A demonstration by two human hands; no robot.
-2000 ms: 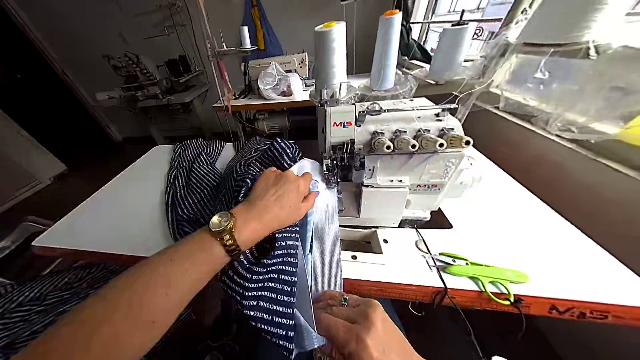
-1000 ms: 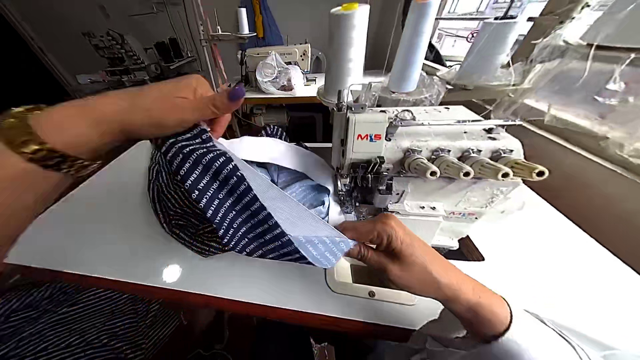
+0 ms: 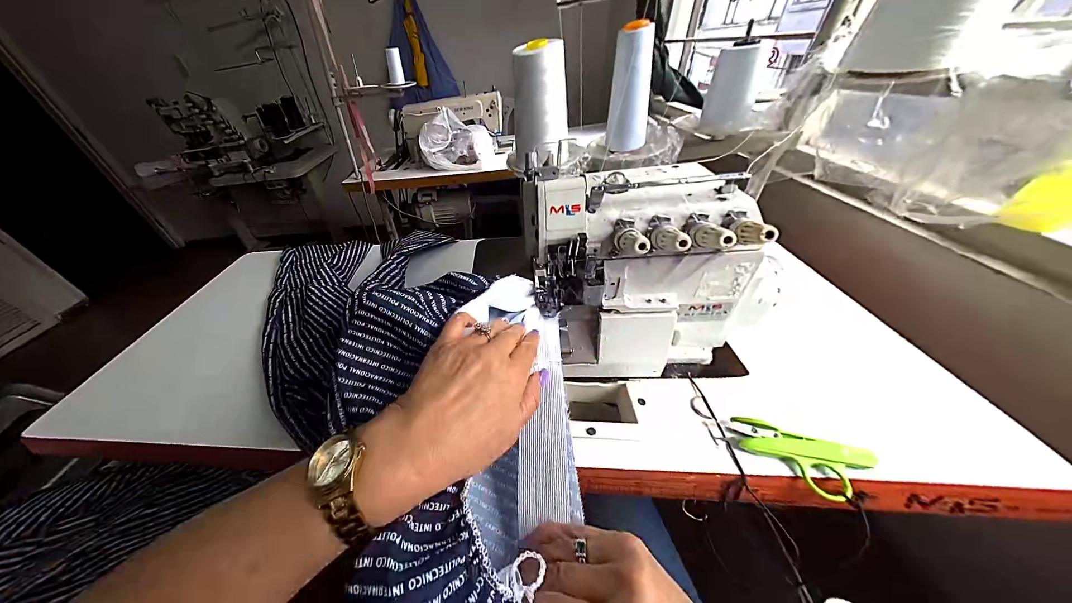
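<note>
A white overlock sewing machine (image 3: 645,268) stands on the white table. Navy printed fabric (image 3: 389,339) is bunched to its left, and a pale, finely striped band (image 3: 544,452) runs from the presser foot toward me. My left hand (image 3: 469,389), with a gold watch, lies on the fabric and band just before the needle area, fingers spread, thumb hidden in part. Lower down, my right hand (image 3: 599,565) pinches the band near the table's front edge. A looped chain of white thread (image 3: 528,569) hangs beside its fingers.
Green thread snips (image 3: 804,452) and dark cords lie at the table's front edge (image 3: 913,494), right of the machine. Thread cones (image 3: 540,96) rise behind it. More striped fabric (image 3: 109,519) is at lower left. Another sewing machine (image 3: 452,113) stands behind.
One second ago my left hand held the fabric up at the left; now it rests near the needle area. My right hand has moved from near the presser foot down toward me.
</note>
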